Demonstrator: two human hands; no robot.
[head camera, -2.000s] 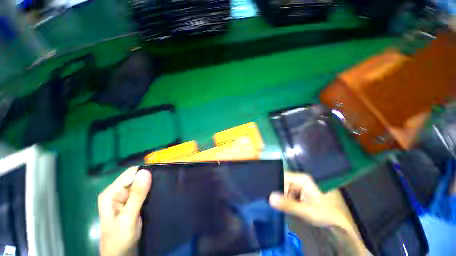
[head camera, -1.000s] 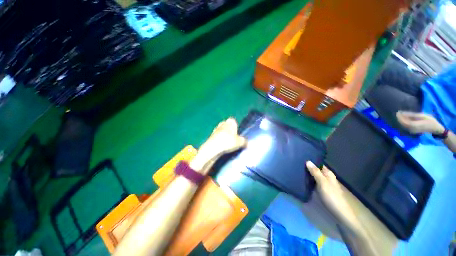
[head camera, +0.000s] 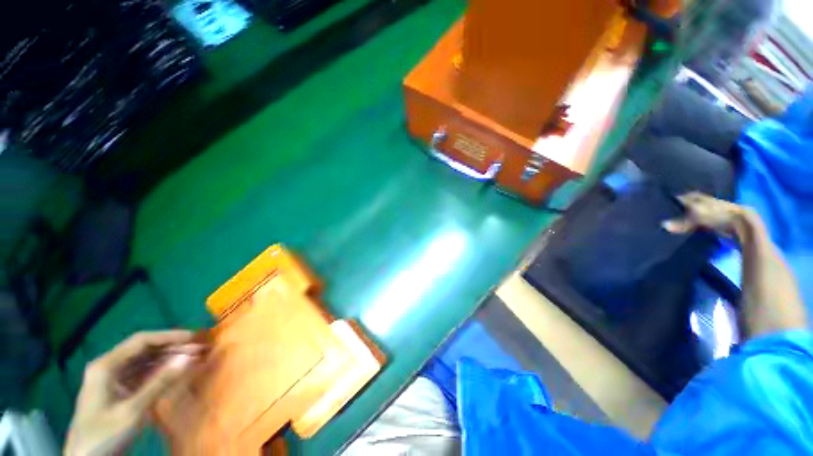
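The orange jig (head camera: 276, 356) lies tilted on the green bench at the lower left, with no panel on it. My left hand (head camera: 143, 383) is at the jig's left edge, fingers curled and blurred; whether it holds anything cannot be told. My right hand (head camera: 718, 223) reaches far right, with thumb and fingers at the upper edge of a dark panel (head camera: 615, 258). The panel lies over the black tray area beside the bench; its lower layers are hard to separate. A shiny dark screen (head camera: 718, 316) shows below my right hand.
An orange-brown box (head camera: 468, 142) with a silver handle and raised lid stands at the back centre. Shiny black stacks (head camera: 98, 71) are at the far left. A black frame (head camera: 107, 312) lies behind my left hand. Another person's blue clothing (head camera: 789, 169) shows at the right edge.
The dark panel has gone from between my hands to the right side, with my right hand. My left hand has let go of it and moved left to the jig. The view has shifted right.
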